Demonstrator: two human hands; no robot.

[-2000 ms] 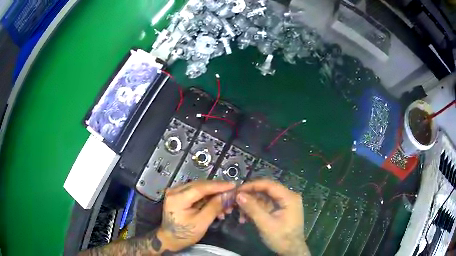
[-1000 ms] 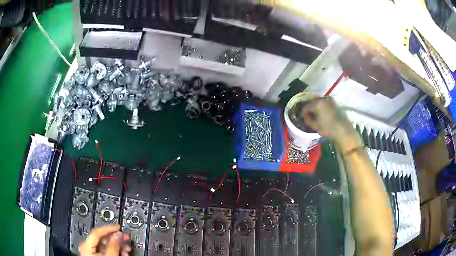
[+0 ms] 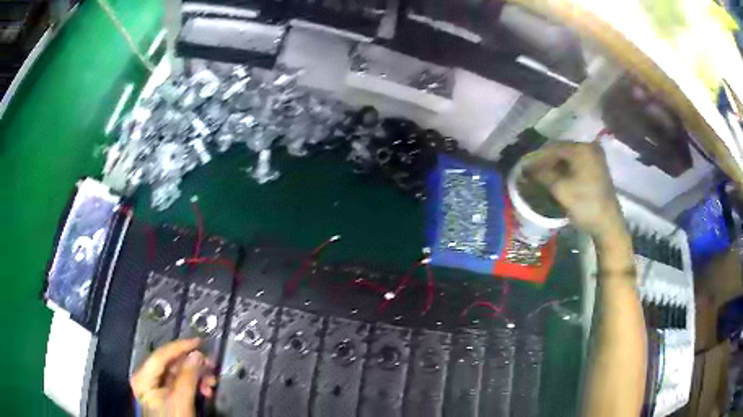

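Observation:
Long black panels (image 3: 334, 379) lie side by side in a row along the front, each with a round hole near its upper part. Bright metal rings show at the left holes. My left hand (image 3: 173, 379) is low at the left over the panels, fingers curled; whether it holds a small part cannot be told. My right hand (image 3: 574, 183) is at the mouth of the white grease tub (image 3: 534, 221) at the right, fingertips over or in the brown grease. It is blurred, and what it holds is hidden.
A blue bin of silver screws (image 3: 466, 216) and a red bin of small screws (image 3: 525, 259) stand left of the tub. Silver castings (image 3: 216, 114) and black rings (image 3: 399, 151) are heaped behind. The washer box (image 3: 81, 248) is left, the white foam tray (image 3: 672, 285) right. Red wires cross the panel tops.
Both hands were together over the panels; my right hand has gone to the grease tub and stays there. My left hand stays low at the left. The camera view has swung right.

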